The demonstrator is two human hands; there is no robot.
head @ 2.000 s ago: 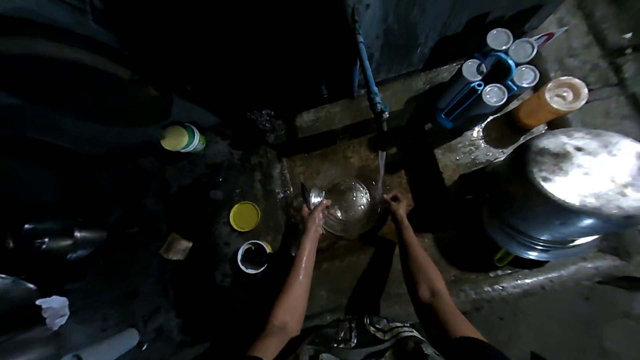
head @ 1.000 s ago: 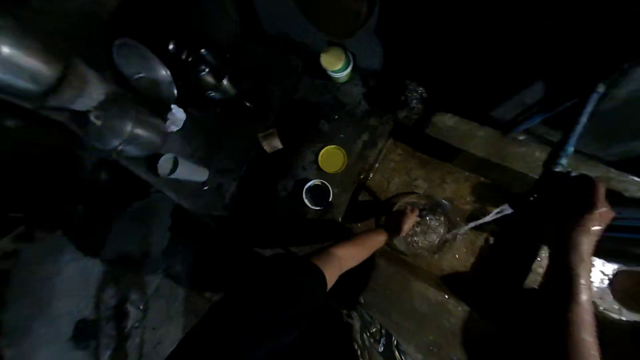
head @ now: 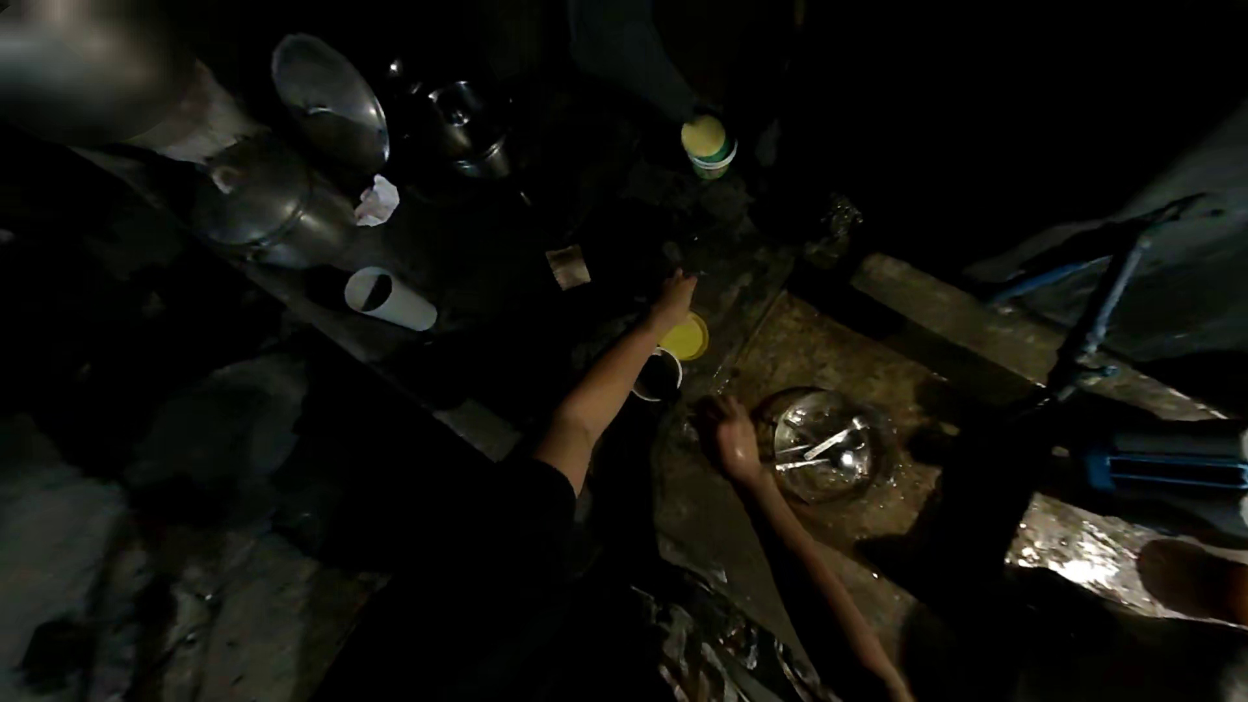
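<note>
My left hand (head: 675, 298) reaches out just beyond the yellow round lid (head: 686, 337); its fingertips are in shadow, and whether they hold anything is unclear. Below that lid stands a small white-rimmed tub (head: 657, 375) with dark contents. My right hand (head: 733, 437) is bent beside the left rim of a round bowl (head: 780, 400) on the wet basin floor; its fingers are dark and I cannot tell what they hold. Inside the bowl lie metal spoons (head: 831, 444). The tap pipe (head: 1111, 302) stands to the right, with no visible stream from it.
Steel pots (head: 258, 200) and a round metal lid (head: 336, 102) stand at the upper left, near a white cup (head: 390, 298) and crumpled paper (head: 377, 201). A green-and-white tub (head: 712, 156) sits farther back. The raised basin ledge (head: 955, 312) runs behind the bowl.
The view has swung left. My left hand has left the bowl and reached past the yellow lid. My right hand has come from the tap to the bowl's left side. The stream of water has stopped.
</note>
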